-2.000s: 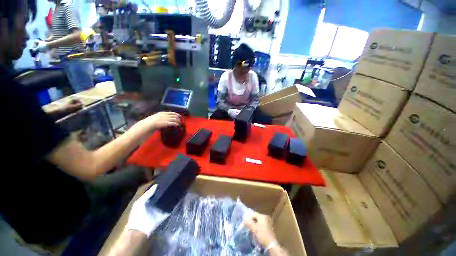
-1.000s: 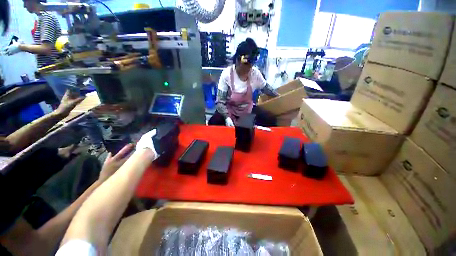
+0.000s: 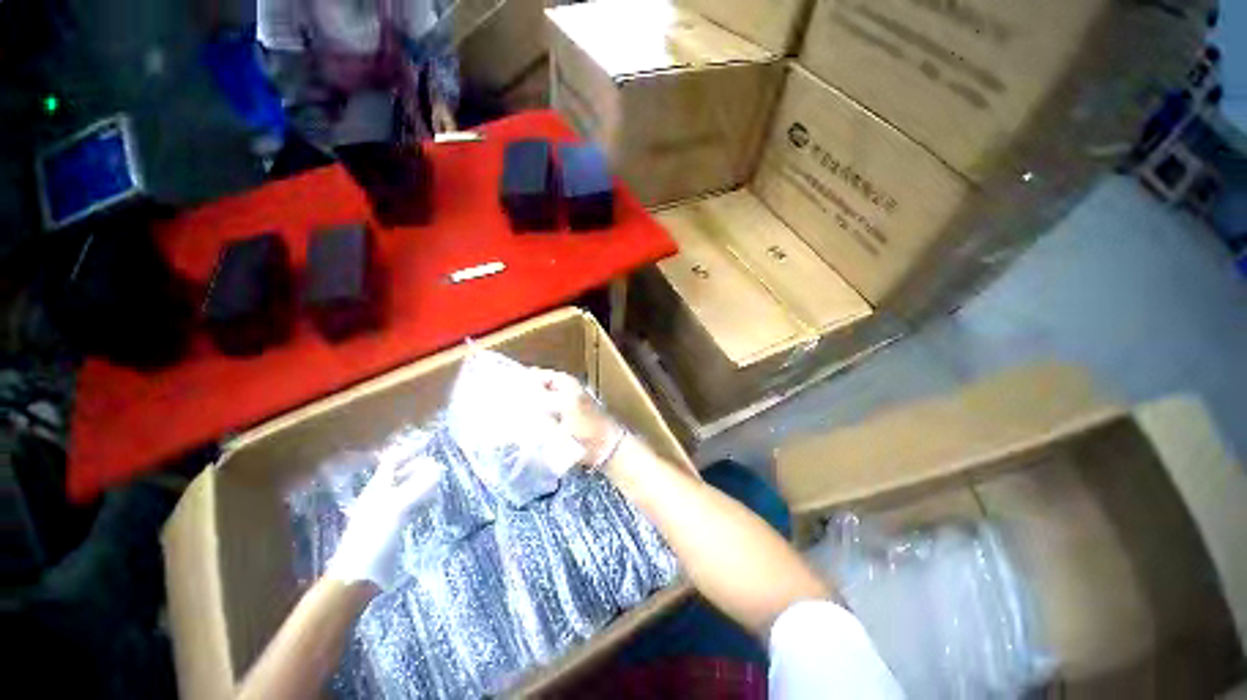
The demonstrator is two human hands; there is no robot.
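My right hand [image 3: 577, 414], mostly bare, pinches a crumpled whitish translucent bag [image 3: 503, 417] above the near open carton [image 3: 194, 588]. My left hand [image 3: 387, 513], in a white glove, is over the bags left of it, somewhat blurred, fingers spread, with nothing seen in it. Clear dimpled bubble bags [image 3: 533, 581] stand in tight rows in the carton. Whether they hold anything is hard to tell.
Black housings [image 3: 342, 278] stand on the red table [image 3: 424, 308], with a bluish-looking one [image 3: 585, 186] at its right end and a white strip [image 3: 477, 272]. Printed cartons [image 3: 862, 192] are stacked right. A second open carton [image 3: 1135, 547] at lower right holds clear bags [image 3: 944, 602]. A person sits across.
The view has swung right and down. My left hand has left the housing at the table's left end and is back over the carton. My right hand has come into view holding a bag.
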